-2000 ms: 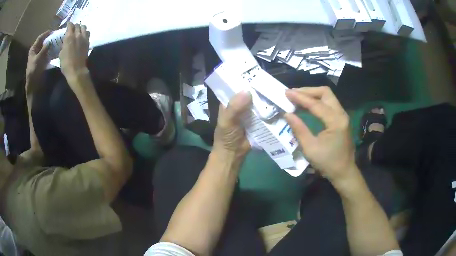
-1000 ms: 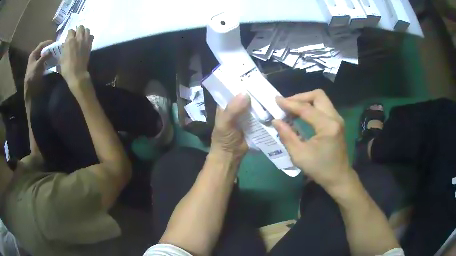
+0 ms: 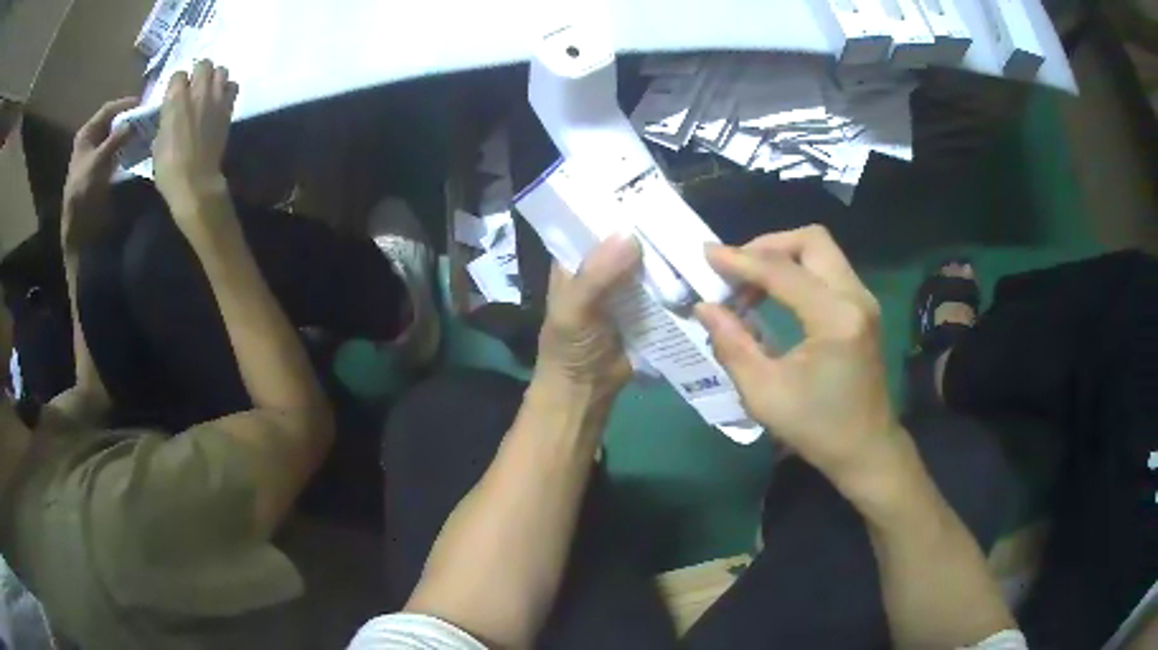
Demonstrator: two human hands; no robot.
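Observation:
My left hand (image 3: 591, 311) holds a white thermometer (image 3: 572, 102) together with a retail box (image 3: 559, 213) and a sheet with printed lines (image 3: 671, 356). The thermometer's round end with a small dark hole points up to the table edge. My right hand (image 3: 800, 337) pinches the lower end of a narrow white battery cover (image 3: 679, 235) between thumb and fingertips. The cover lies along the handle, with a thin dark gap beside it. My fingers hide its lower end.
The white table (image 3: 419, 45) is ahead, with several white boxes (image 3: 908, 32) at its right edge. Loose leaflets (image 3: 775, 127) lie below the edge. At left, a person's hands (image 3: 191, 133) hold a white item. A sandalled foot (image 3: 949, 305) is at right.
Since two seconds ago, the cover's lower end and my right fingertips have moved slightly left, closer to the handle. The other person's white item has turned.

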